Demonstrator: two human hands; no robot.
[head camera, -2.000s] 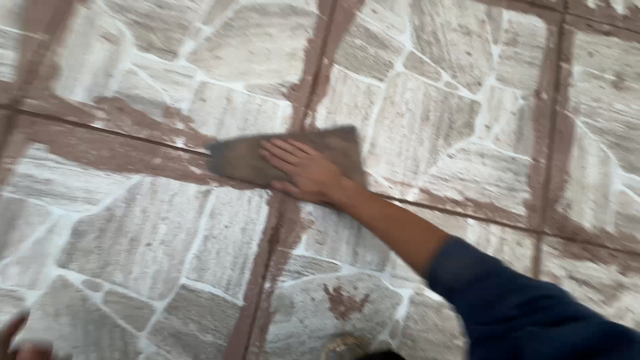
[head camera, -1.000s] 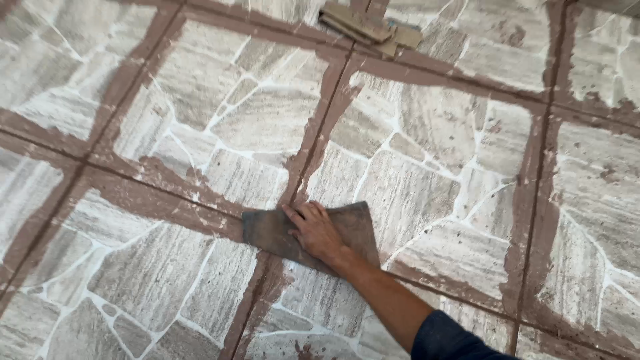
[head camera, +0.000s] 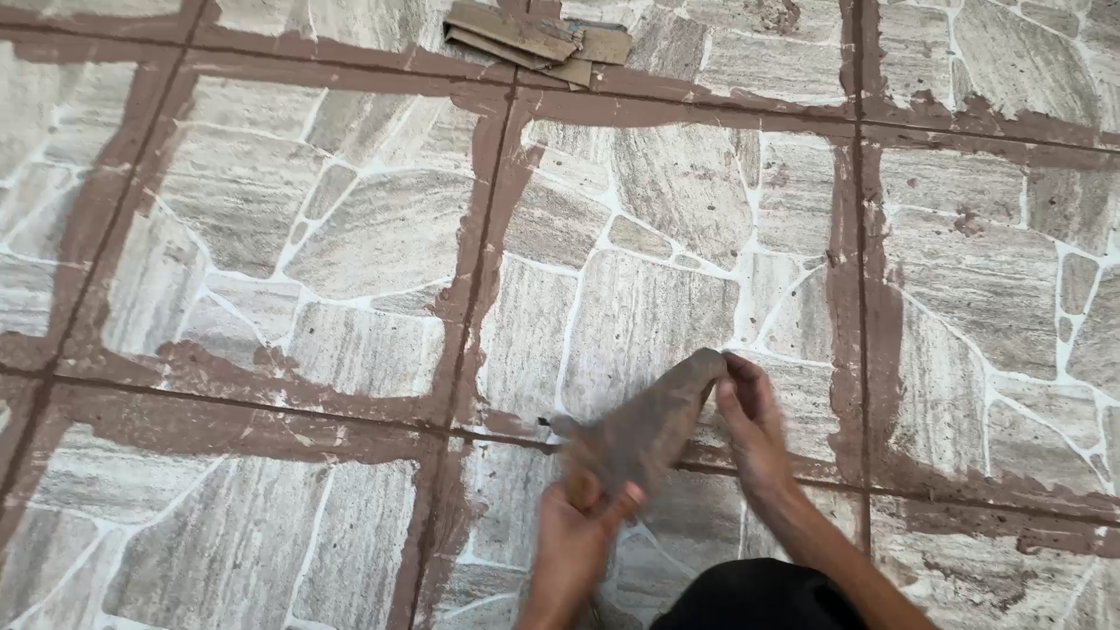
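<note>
Both hands hold a brown-stained grey cloth (head camera: 652, 424) just above the tiled floor, at the lower middle of the head view. My left hand (head camera: 582, 525) grips its lower left end, the thumb on top. The upper right corner is pinched between the thumb and fingers of my right hand (head camera: 754, 416). Partly bunched and blurred, the cloth hangs over a joint between tiles. Reddish-brown grout (head camera: 262, 429) lies along the joints and is smeared on the edges of the stone-patterned tiles (head camera: 647, 324).
Folded pieces of brown cardboard (head camera: 534, 39) lie on the floor at the top middle. A dark-clothed knee (head camera: 757, 599) shows at the bottom edge. More tiles with grout-smeared edges (head camera: 971, 306) extend to the right.
The cloth was spread flat on the floor under my right hand; now it is lifted and bunched. My left hand has come in and taken hold of it.
</note>
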